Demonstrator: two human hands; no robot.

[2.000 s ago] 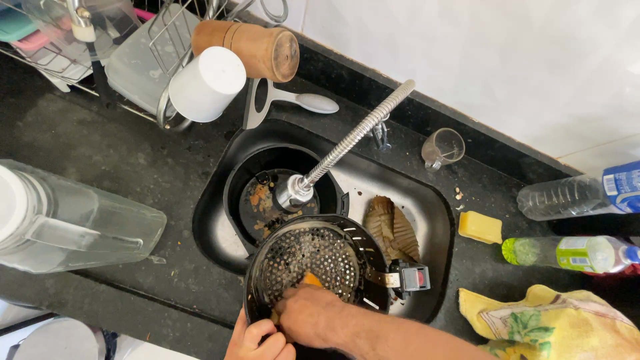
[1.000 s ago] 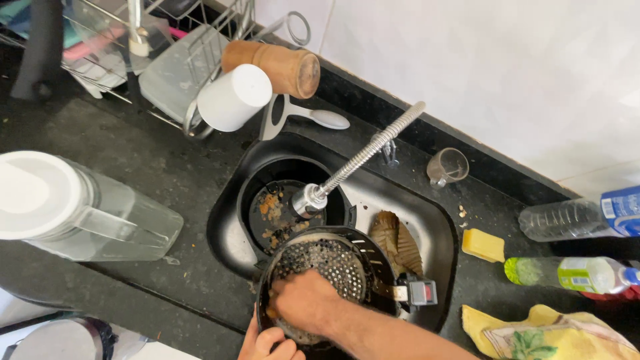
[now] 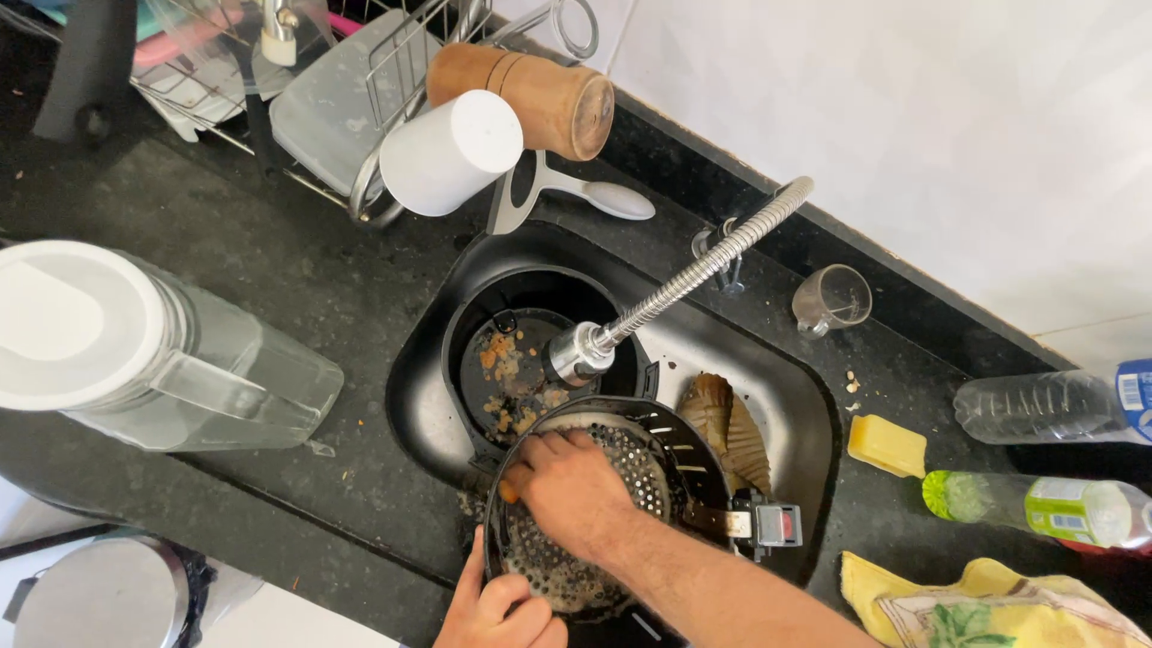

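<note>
My left hand (image 3: 504, 598) grips the near left rim of a black perforated air fryer basket (image 3: 697, 441), tilted over the sink. Inside the basket, my right hand (image 3: 571, 486) is pressed to the soapy wall or bottom; a bit of something orange shows at its fingers, most of it hidden. Behind the basket a round black pan (image 3: 459, 360) stands in the steel sink (image 3: 801, 405), with brown and orange food bits in water. The metal spout of a flexible faucet (image 3: 702, 274) hangs over the pan. A brown ribbed object (image 3: 729, 432) lies in the sink, right of the basket.
Right of the sink are a yellow sponge (image 3: 886, 445), a clear glass mug (image 3: 832, 299), two plastic bottles (image 3: 1035, 407) and a yellow cloth (image 3: 981, 607). A lidded pitcher (image 3: 243, 360) lies left. Behind stand a dish rack (image 3: 225, 135), white cup (image 3: 450, 153) and wooden container (image 3: 526, 94).
My right hand has moved within the basket, now at its upper left part. My left hand still holds the rim. The view has shifted somewhat.
</note>
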